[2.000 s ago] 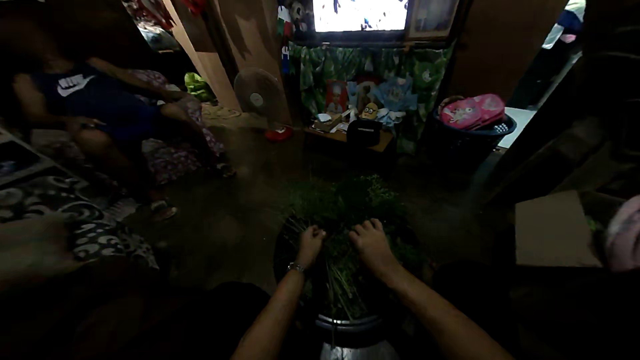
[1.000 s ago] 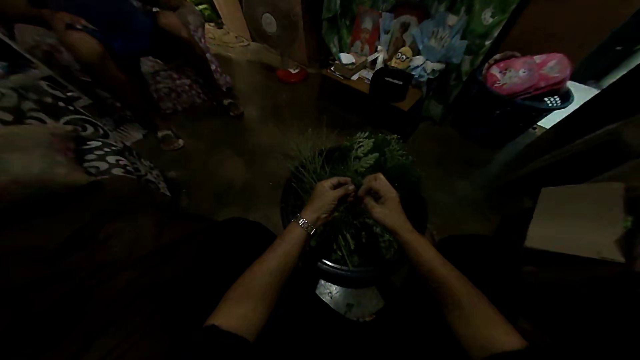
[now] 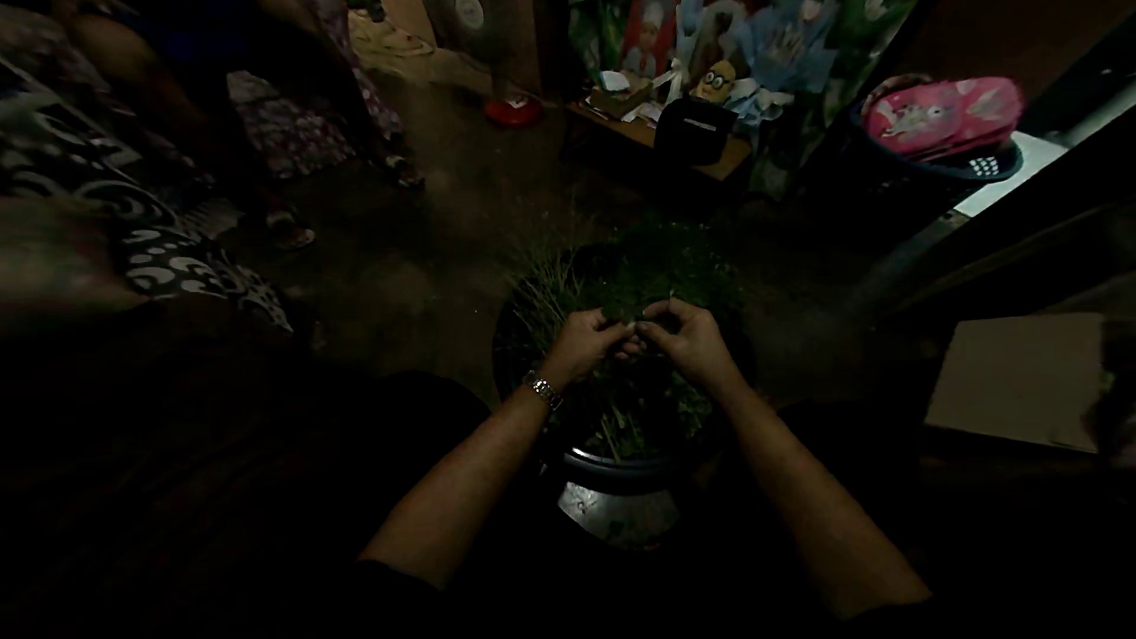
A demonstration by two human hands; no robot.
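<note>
Long thin green stems and feathery leaves point(image 3: 674, 257) fill a round, dark-rimmed container point(image 3: 612, 463) in front of me. Over them my left hand point(image 3: 590, 342), with a metal-band watch point(image 3: 542, 389) on its wrist, pinches a small piece of the greenery between thumb and fingers. Close beside it, my right hand point(image 3: 688, 342) has its thumb and forefinger closed on the same small bit; the dim light hides its exact shape. Pale stems point(image 3: 550, 284) lean out over the container's far left side.
A seated person's legs point(image 3: 302, 98) are at the upper left, near a patterned cloth point(image 3: 169, 257). Ahead stands a low wooden table point(image 3: 639, 133) with a black bag point(image 3: 695, 131). A pink bag point(image 3: 945, 115) rests on a dark basket point(image 3: 941, 173). A cardboard piece point(image 3: 1016, 377) lies right.
Two seconds ago my hands were apart on the greenery; by one second ago they had come together above it, where they remain. The view has tilted down.
</note>
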